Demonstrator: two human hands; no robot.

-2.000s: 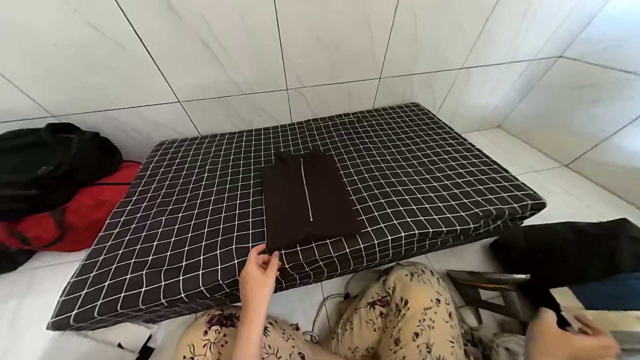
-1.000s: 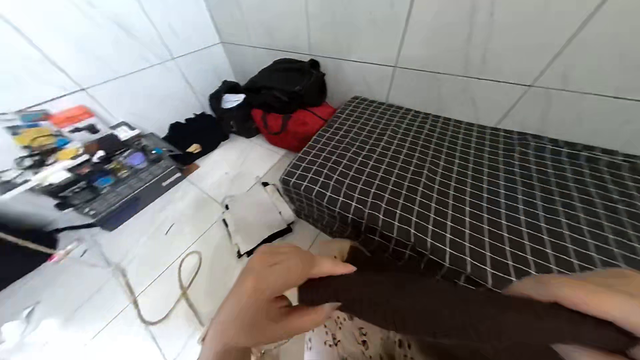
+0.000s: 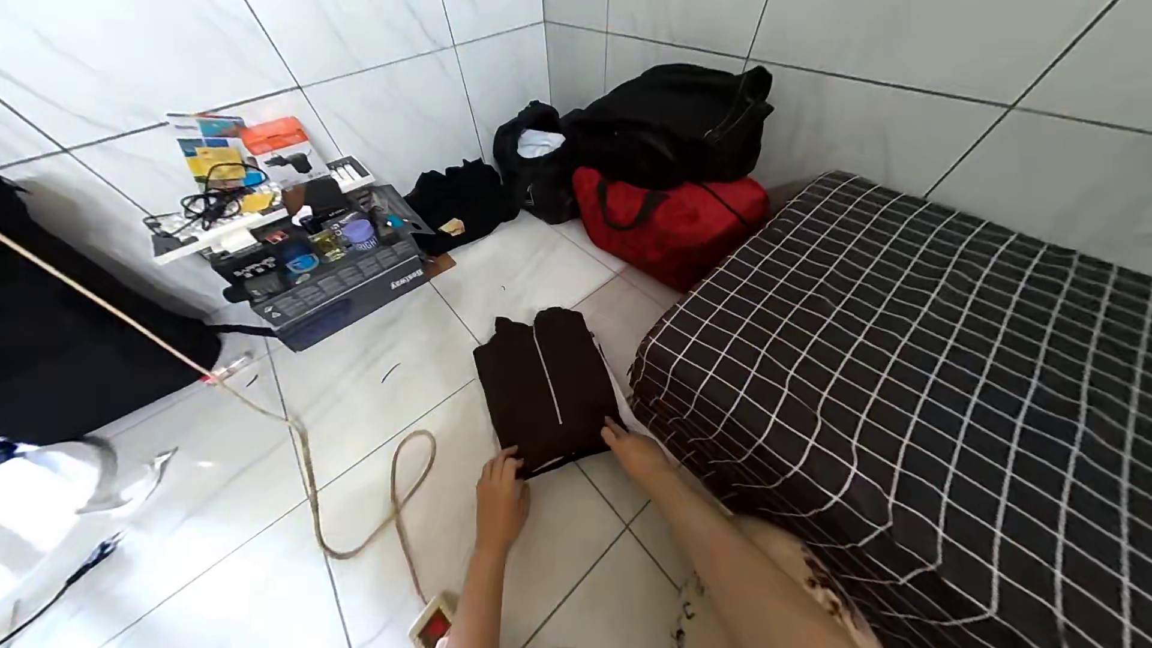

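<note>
A folded dark brown garment with a pale zipper line (image 3: 540, 387) lies flat on the floor in the middle of the head view, beside the mattress. My left hand (image 3: 502, 493) touches its near left corner with the fingertips. At the near right corner, the fingers of my right hand (image 3: 634, 450) rest on the cloth. Some pale and dark fabric edges show beneath the brown garment; how many pieces lie under it I cannot tell.
A mattress with a black-and-white grid cover (image 3: 882, 360) stands at the right. Behind are a red bag (image 3: 670, 225), a black bag (image 3: 675, 126) and black cloth (image 3: 463, 202). A box with assorted items (image 3: 346, 288) stands back left. A cord (image 3: 310, 468) runs to a power strip (image 3: 435, 623).
The brown garment, on the mattress two seconds ago and held in both hands one second ago, now lies on the floor where a pale and dark stack was. The view has swung left.
</note>
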